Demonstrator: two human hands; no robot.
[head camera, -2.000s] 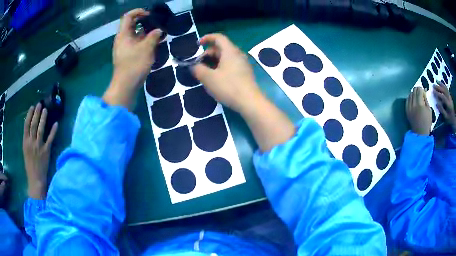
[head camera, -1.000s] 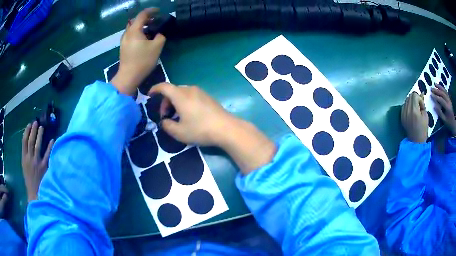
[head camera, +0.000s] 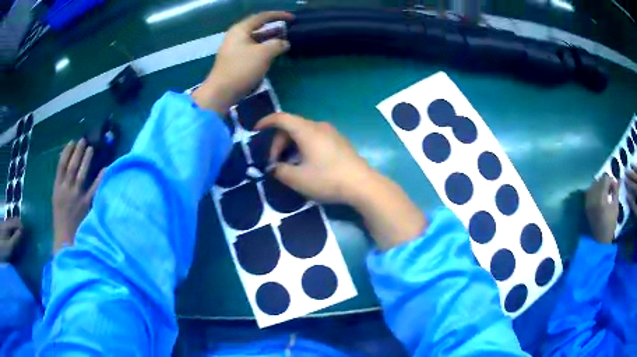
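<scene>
The near backing sheet (head camera: 339, 296) is white with black D-shaped pads (head camera: 304, 233) and two round pads at its lower end. My left hand (head camera: 241, 61) is beyond its far end, fingers around a dark round unit with a pale patch (head camera: 271, 29) at the left end of the row. My right hand (head camera: 318, 157) is over the sheet's upper part, fingertips pinching a black pad (head camera: 264, 148); a small white scrap (head camera: 253, 171) lies beside them. My palms and forearms hide part of the sheet.
A long row of black round units (head camera: 419, 42) runs along the back. A second backing sheet (head camera: 441, 82) with round pads lies right. A black block (head camera: 126, 84) and a dark part (head camera: 105, 143) are left. Other people's hands (head camera: 73, 181) (head camera: 602, 206) rest at both sides.
Over the last two seconds, my left hand moved from above the near sheet to the row's left end. My right hand lowered onto the sheet's pads. The view has also shifted.
</scene>
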